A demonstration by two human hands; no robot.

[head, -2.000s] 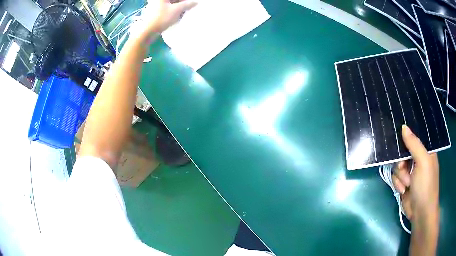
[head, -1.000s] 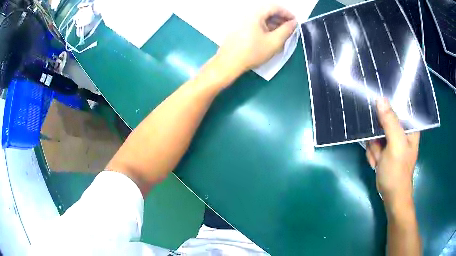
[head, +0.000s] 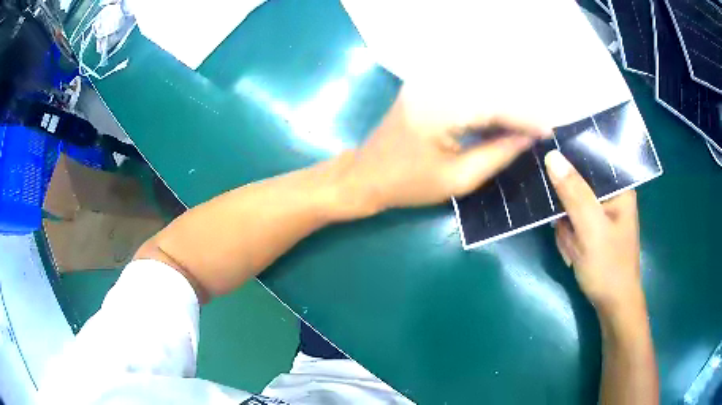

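Observation:
A black solar panel (head: 514, 194) with thin silvery lines and a white edge is held over the green workbench. A white foam sleeve (head: 491, 63) covers its far part; only the near strip shows. My right hand (head: 598, 237) grips the panel's near edge, thumb on top, fingers beneath. My left hand (head: 443, 154) is at the sleeve's near edge, over the panel's left part, its fingertips pinching the sleeve's edge near my right thumb. The panel's underside and its cable are hidden.
More white foam sleeves (head: 194, 28) lie at the far left of the green workbench (head: 380, 293), beside loose white cords (head: 107, 35). Loose panels (head: 677, 87) are heaped at the far right. Below the bench at left are a blue basket (head: 22, 178) and brown cardboard (head: 103, 237).
My left hand has moved right and nearer from the far left, bringing a foam sleeve over the panel. My right hand has moved the panel left, and most of it is now covered.

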